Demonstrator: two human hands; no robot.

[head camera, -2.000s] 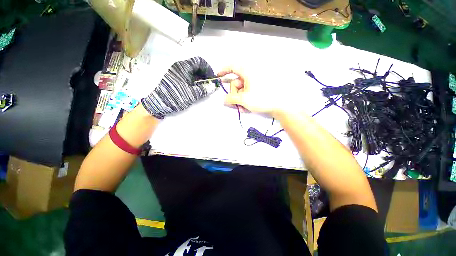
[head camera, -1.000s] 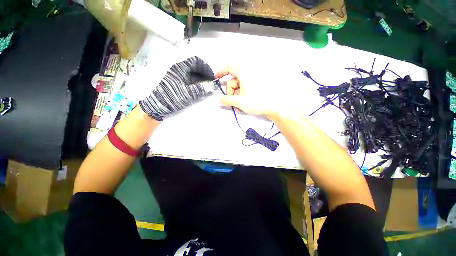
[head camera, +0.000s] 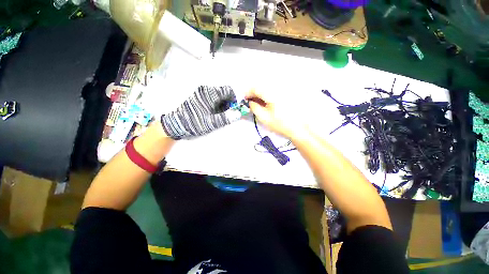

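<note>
My left hand (head camera: pixel 201 113), in a grey-black and white mottled glove, holds a small green circuit board (head camera: pixel 243 109) over the white board. My bare right hand (head camera: pixel 265 113) is at the board's right side, its thumb and fingertips pinched on the end of a thin black lead there. The lead runs down to a tied black cable bundle (head camera: pixel 275 150) lying on the white board. The exact joint between lead and circuit board is too small to tell.
A cable pile (head camera: pixel 413 139) lies at the right. The soldering iron (head camera: pixel 215 33) points down behind my hands. A yellowish hood (head camera: pixel 140 24) hangs back left. A wooden board (head camera: pixel 343 33) with a green round pot (head camera: pixel 336 56) is behind. A black mat (head camera: pixel 40 101) is left.
The view has tilted, so the scene sits lower. The green circuit board shows more clearly between my hands. The cable bundle has turned a little.
</note>
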